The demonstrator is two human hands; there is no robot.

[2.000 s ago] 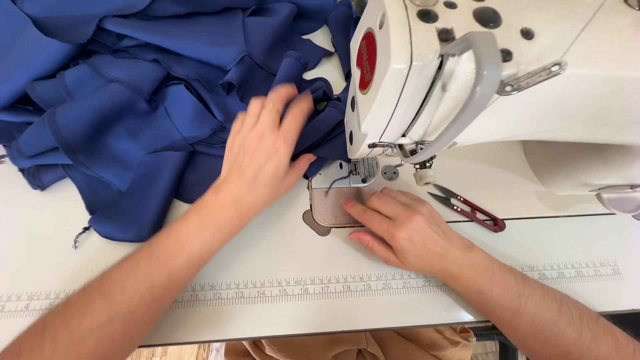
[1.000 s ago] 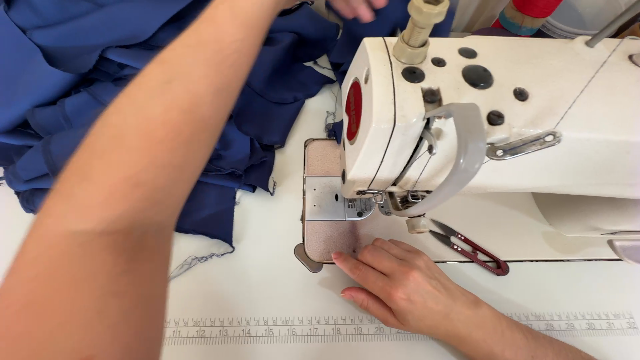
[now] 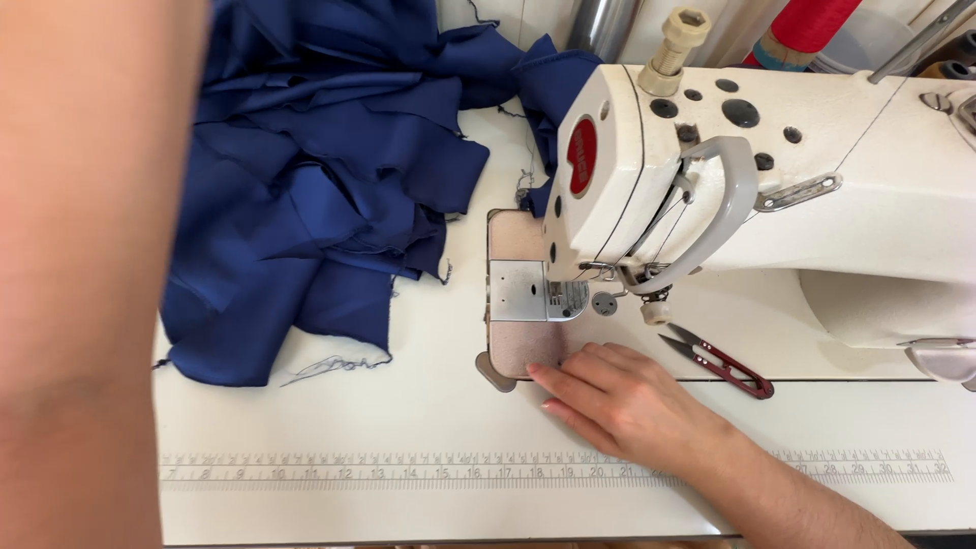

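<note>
A white industrial sewing machine (image 3: pixel 762 206) stands at the right, its head above the metal needle plate (image 3: pixel 518 290). My right hand (image 3: pixel 618 396) rests on the table beside the machine bed, with a fingertip at the front edge of the bed's beige cover (image 3: pixel 526 347); nothing shows in its fingers. Of my left side only the forearm (image 3: pixel 84 267) is seen, large and blurred along the left edge; the hand is out of view. Dark blue fabric (image 3: pixel 343 198) with frayed edges and loose threads lies heaped left of the needle plate, and more of it lies behind the machine head.
Thread snips (image 3: pixel 720 362) with dark red handles lie right of my right hand. A ruler scale (image 3: pixel 457 471) runs along the table's front. Behind the machine are a red thread cone (image 3: pixel 816 27) and a metal cylinder (image 3: pixel 602 27).
My left hand has moved from the blue fabric by the machine head out of view. Fabric beside the needle plate has shifted away, baring the plate. The right hand stays by the bed. The view has shifted.
</note>
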